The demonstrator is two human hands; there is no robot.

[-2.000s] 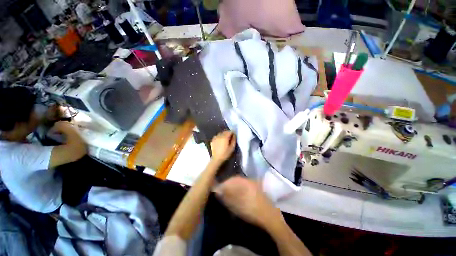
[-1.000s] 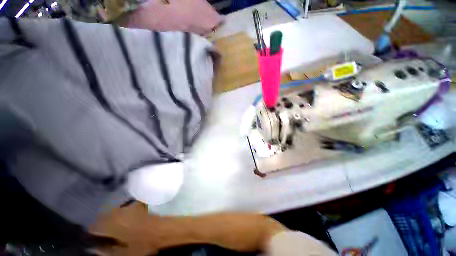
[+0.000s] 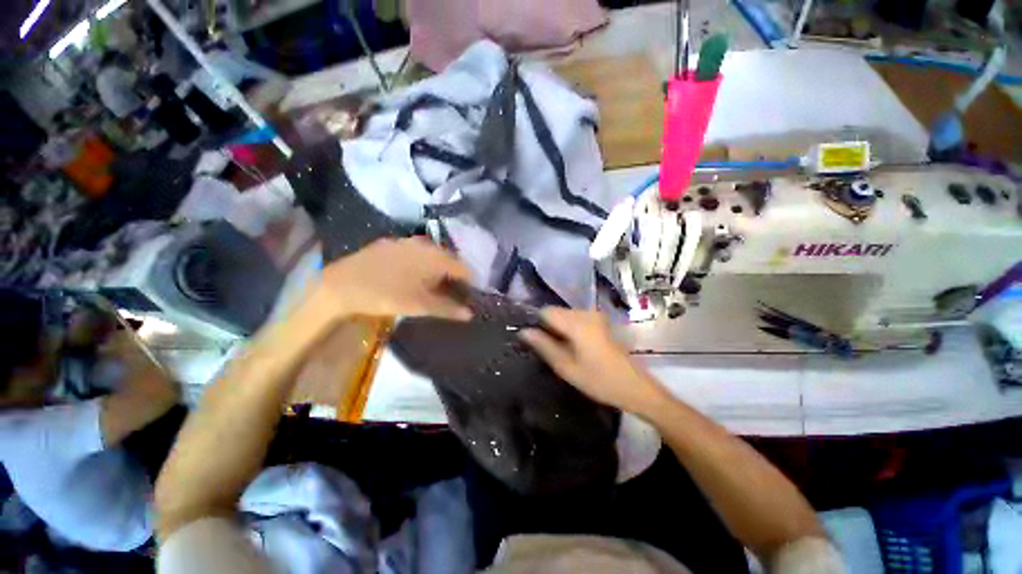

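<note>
My left hand (image 3: 409, 278) and my right hand (image 3: 577, 345) both hold the upper edge of the dark speckled panel (image 3: 516, 404), which hangs over the table's front edge toward my lap. The pale grey-blue garment body (image 3: 504, 168) with dark seam lines lies bunched on the table behind my hands. More dark fabric (image 3: 347, 213) runs along its left side. The fingertips are partly hidden in the cloth.
The cream-white HIKARI machine (image 3: 784, 241) stands at right, with dark slim tools (image 3: 807, 331) under its arm. A pink holder (image 3: 686, 135) stands above its needle end. A person (image 3: 79, 415) works at another machine (image 3: 202, 275) at left. A blue basket (image 3: 930, 533) is at lower right.
The garment, spread large at left one second ago, now lies bunched on the table. The dark panel has come in front of me, with both hands on its edge. The camera view has shifted.
</note>
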